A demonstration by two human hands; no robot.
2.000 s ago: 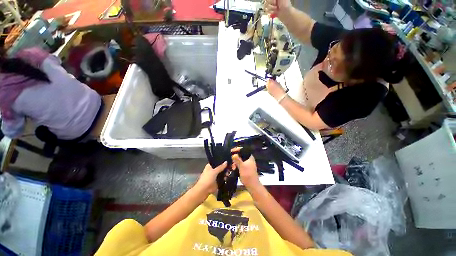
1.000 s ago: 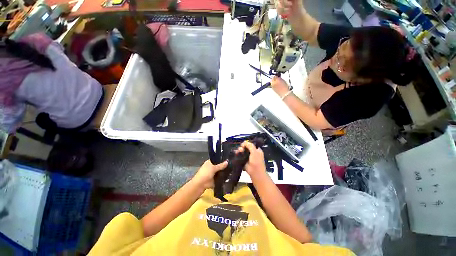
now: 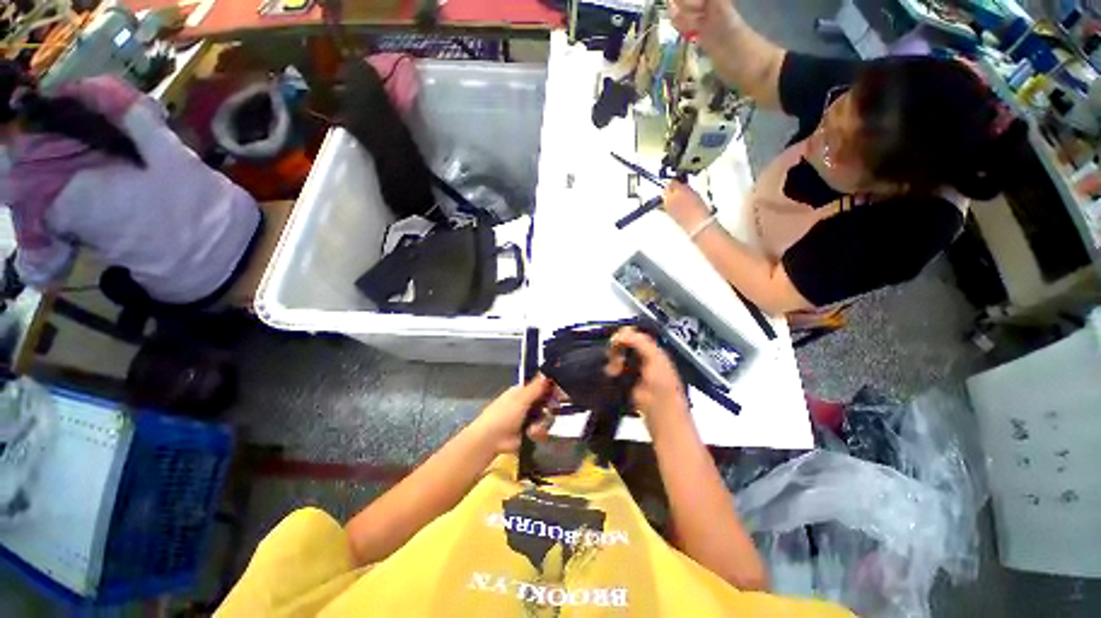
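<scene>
Black webbing strips (image 3: 584, 362) lie heaped at the near edge of the white table (image 3: 773, 417) and between my hands. My left hand (image 3: 526, 414) grips a few upright strips at the table's near left corner. My right hand (image 3: 642, 365) is on the heap with fingers curled round dark strips; how many it holds is hidden. A grey parts tray (image 3: 685, 318) with small metallic pieces stands slantwise just beyond the heap.
A large white bin (image 3: 411, 328) with black bag pieces stands left of the table. A seated person (image 3: 833, 242) works at a sewing machine (image 3: 706, 130). Clear plastic bags (image 3: 863, 507) lie at lower right. Another person sits at left; a blue crate (image 3: 169, 501) is at lower left.
My hands have moved apart, splitting the dark bundle. My right hand has moved right onto the heap; my left hand keeps fewer strips at the left.
</scene>
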